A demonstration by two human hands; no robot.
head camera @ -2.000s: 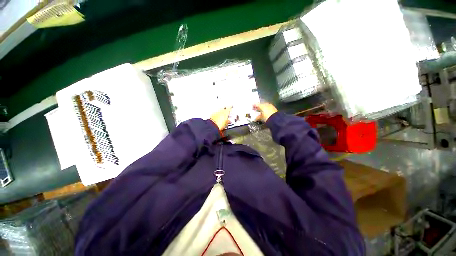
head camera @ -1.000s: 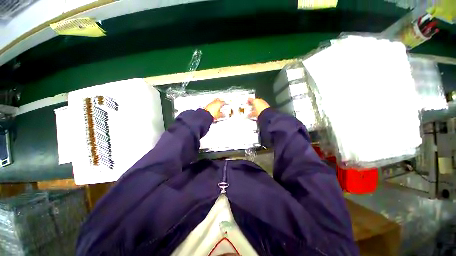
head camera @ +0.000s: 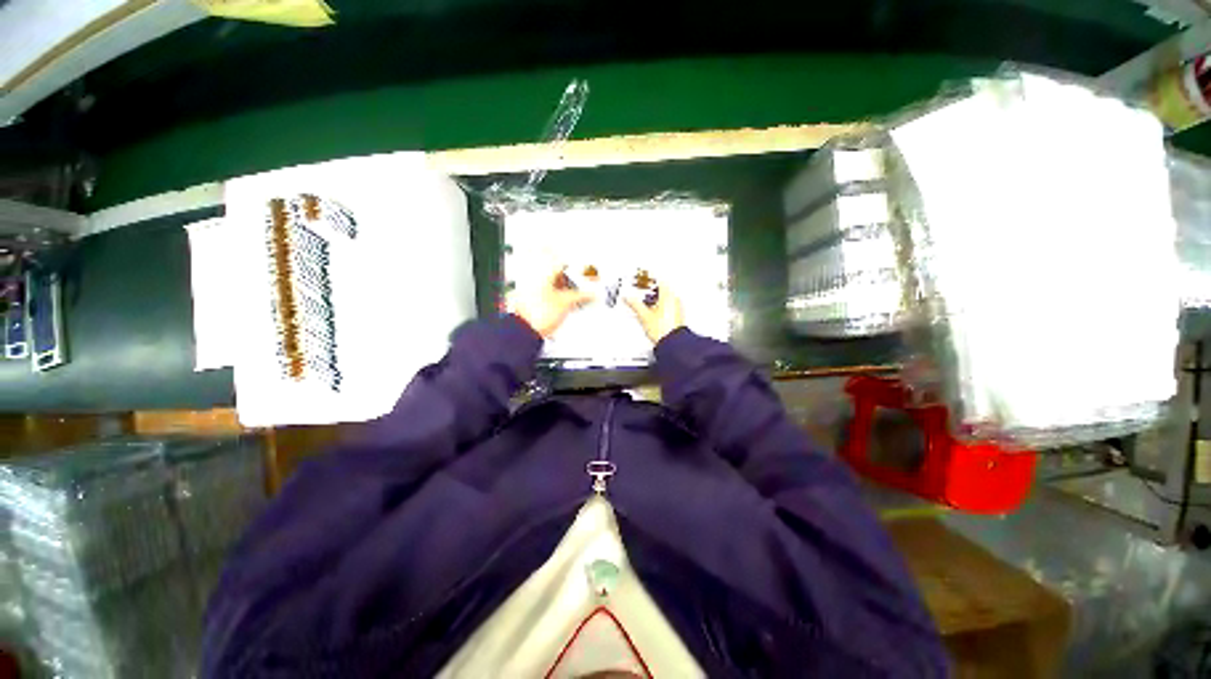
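Note:
A white-looking blister tray (head camera: pixel 531 239) lies directly in front of me, with crumpled clear film at its back edge. My left hand (head camera: pixel 554 300) is over the left middle of the tray, with small orange-brown and dark flex-cable parts (head camera: pixel 591 273) at its fingertips. My right hand (head camera: pixel 653 313) is over the right middle, with a small orange-brown and dark part (head camera: pixel 644 280) at its fingertips. Glare and small size hide how the fingers hold the parts. A white foam block (head camera: pixel 412 265) at the left carries close rows of such parts (head camera: pixel 282 285).
Striped stacked trays (head camera: pixel 850 246) stand right of the working tray, beside a large film-wrapped white pile (head camera: pixel 1049 252). A red bin (head camera: pixel 989 475) is below the bench at right, above a brown carton (head camera: pixel 976 584). Clear film (head camera: pixel 565 120) lies across the pale strip. Greyish tray stacks (head camera: pixel 106 531) are lower left.
Both hands have moved from the tray's back part to its middle and nearer each other, with small parts at the fingertips. The whole view has shifted.

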